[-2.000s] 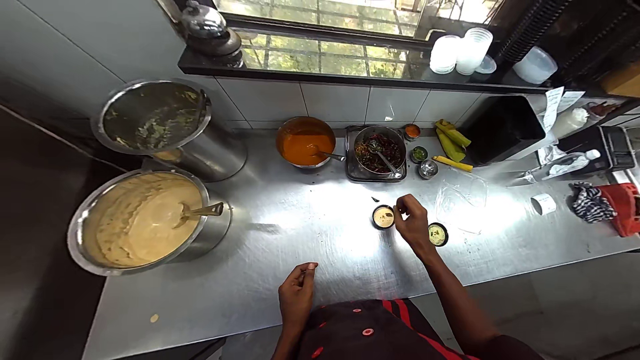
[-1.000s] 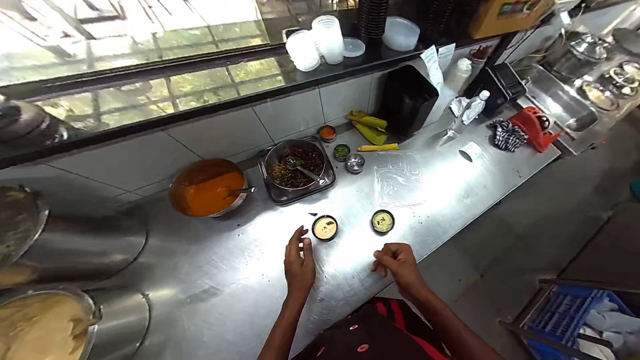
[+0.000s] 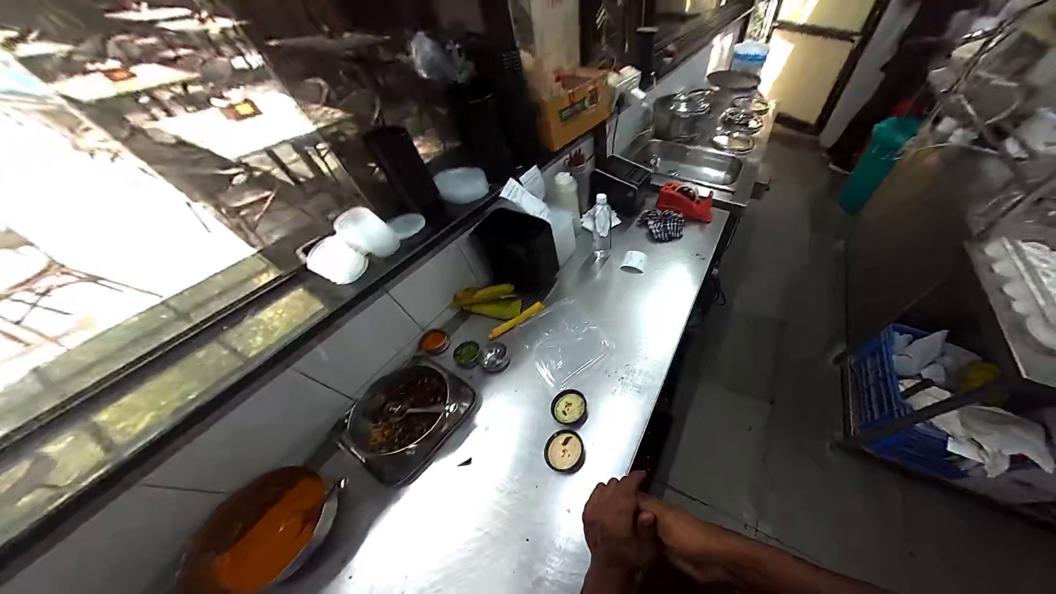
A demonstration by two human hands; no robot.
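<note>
My left hand (image 3: 612,520) and my right hand (image 3: 681,528) are clasped together at the counter's front edge, with no object visible in either. Just beyond them, two small black cups stand close together on the steel counter. The nearer cup (image 3: 564,451) holds a pale sauce with dark bits on top; the farther one (image 3: 569,407) holds a greenish-yellow one. A clear plastic sheet (image 3: 569,351) lies beyond. To the left, a spoon rests in a steel bowl of dark, oily seasoning (image 3: 406,412), and a pot of orange sauce (image 3: 268,536) stands nearer me.
Small bowls of orange powder (image 3: 433,341) and chopped greens (image 3: 467,354) stand near the wall, beside a small steel bowl (image 3: 494,357). Farther along are a yellow cloth (image 3: 491,302), a black container (image 3: 518,250), a plastic bottle (image 3: 601,227), a checked cloth (image 3: 662,223) and a red tape dispenser (image 3: 685,203).
The view has swung far to the right along the counter. My hands, apart in both earlier frames, are now together. The right hand was beside the cups two seconds ago.
</note>
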